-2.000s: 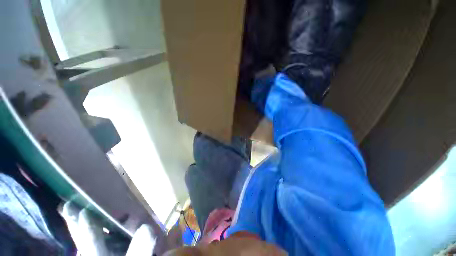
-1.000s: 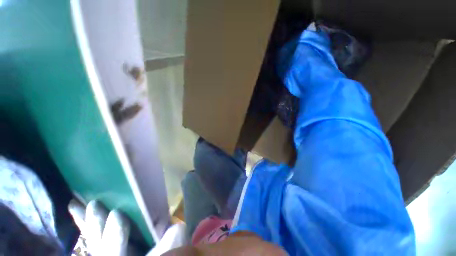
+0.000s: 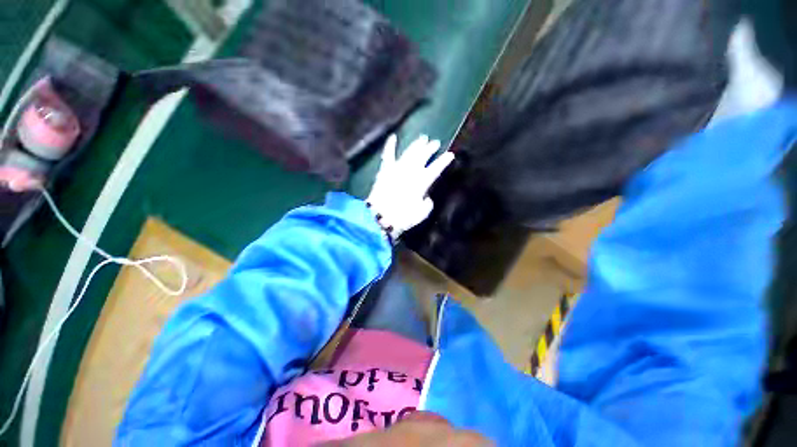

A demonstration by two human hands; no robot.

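Observation:
My left hand point(image 3: 406, 185), in a white glove, rests with spread fingers at the green bench's edge, empty. My right hand point(image 3: 750, 77), also white-gloved and blurred, is at the upper right and grips the far edge of a large dark bag point(image 3: 603, 113). The bag hangs stretched and blurred between my hands, over an open carton point(image 3: 568, 262). Its lower end is dark and bunched beside my left hand. My right fingertips are hard to make out.
Dark dotted bags point(image 3: 332, 79) lie piled on the green bench point(image 3: 218, 196). Beyond the pale rail point(image 3: 114, 209), pink headphones point(image 3: 48, 127) lie on a dark bag. A white cable point(image 3: 83, 288) trails over the rail and cardboard pad point(image 3: 131, 323).
The view has swung from the carton's inside to the bench. My right arm has come out of the carton with a dark bag. My left hand has moved to the bench edge beside the carton.

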